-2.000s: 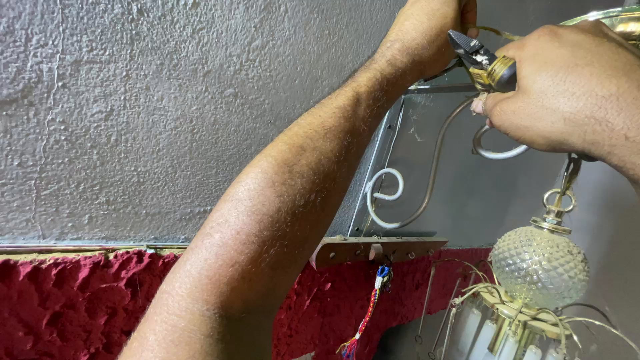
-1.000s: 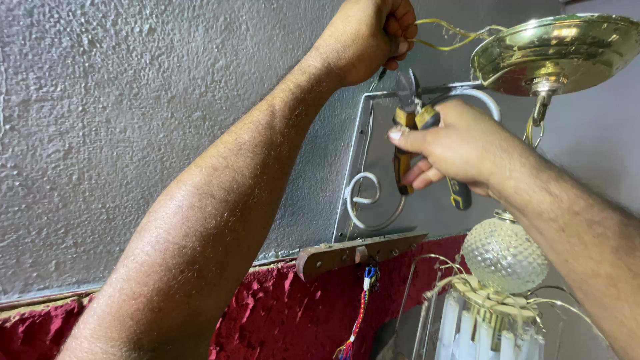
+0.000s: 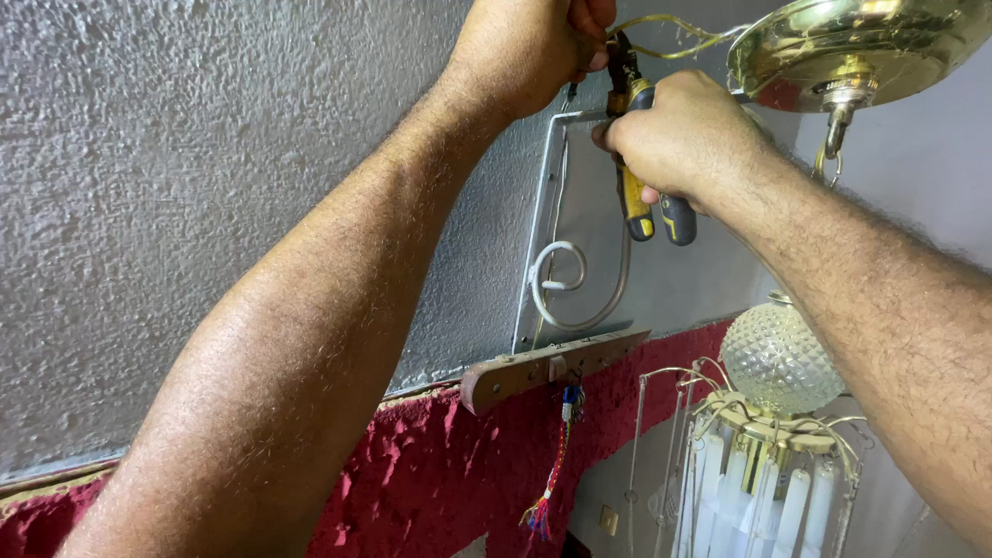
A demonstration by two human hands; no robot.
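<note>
At the top, my left hand (image 3: pixel 542 54) pinches the end of a yellowish electrical wire (image 3: pixel 682 53) that runs to the brass ceiling canopy (image 3: pixel 860 46) of a light fixture. My right hand (image 3: pixel 682 139) grips pliers (image 3: pixel 637 194) with yellow and black handles. Their jaws point up and lie against or very near the wire, just beside my left fingertips; whether they bite on it I cannot tell. Below the canopy is a hook with a chain. Lower right, partly behind my right forearm, hangs a chandelier with a textured glass globe (image 3: pixel 779 360) and white hanging rods (image 3: pixel 794 511).
A white scrolled metal bracket (image 3: pixel 577 322) is fixed to the grey textured wall beyond my hands. Under it, a wooden hook rack (image 3: pixel 511 380) holds a braided multicoloured cord (image 3: pixel 556 465). Red rough plaster (image 3: pixel 434 473) covers the lower wall.
The pliers, held lower and apart from my left hand a second ago, have moved up to the wire beside my left fingers. The canopy, partly hidden two seconds ago, shows more now.
</note>
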